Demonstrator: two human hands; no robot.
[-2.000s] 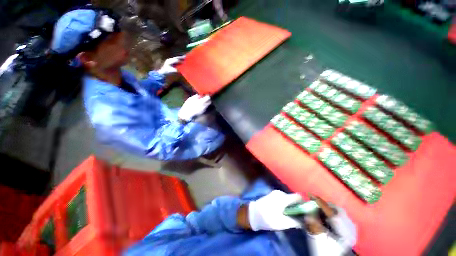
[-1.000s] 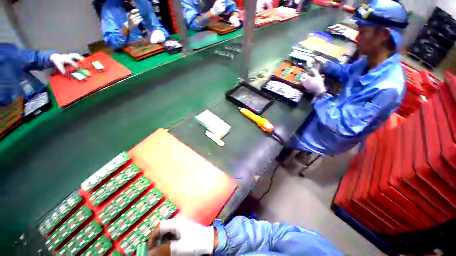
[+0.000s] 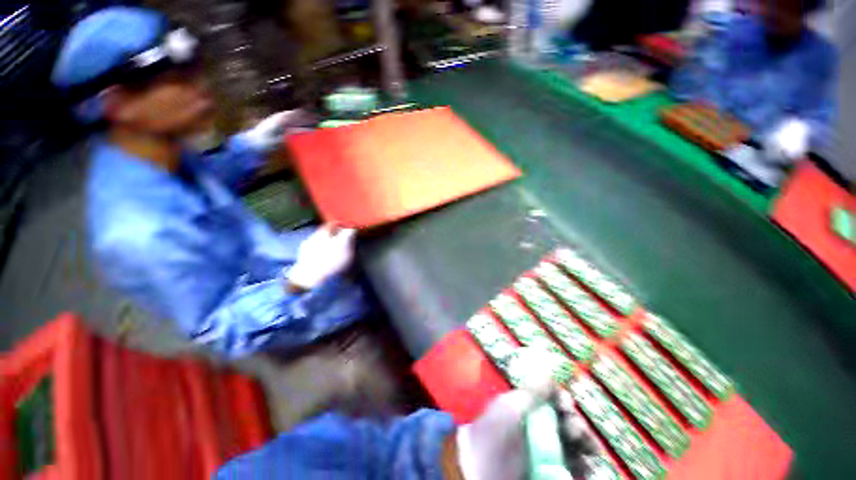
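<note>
Rows of green circuit boards [image 3: 615, 412] with pale component squares lie on a red mat [image 3: 727, 450]. My left hand [image 3: 497, 436], in a white glove, comes in from the bottom edge over the mat's near left part. It holds a pale green-white strip stack [image 3: 544, 445]. A blurred white shape, perhaps gloved fingers, covers the near end of a left board. Blurred dark and pale shapes lie right of the stack; I cannot tell whether they are my right hand.
At left a person in blue smock [image 3: 206, 244] holds a red-orange sheet [image 3: 404, 169] at its near edge. Red racks [image 3: 169, 403] stand at lower left. A green conveyor [image 3: 638, 216] runs beyond the boards. Another person [image 3: 760, 75] works across it, near a red mat [image 3: 821, 220].
The view has swung back left from the right bench, so the screwdriver and black trays are out of view. The neighbour with the red-orange sheet shows again, and my left hand is now visible.
</note>
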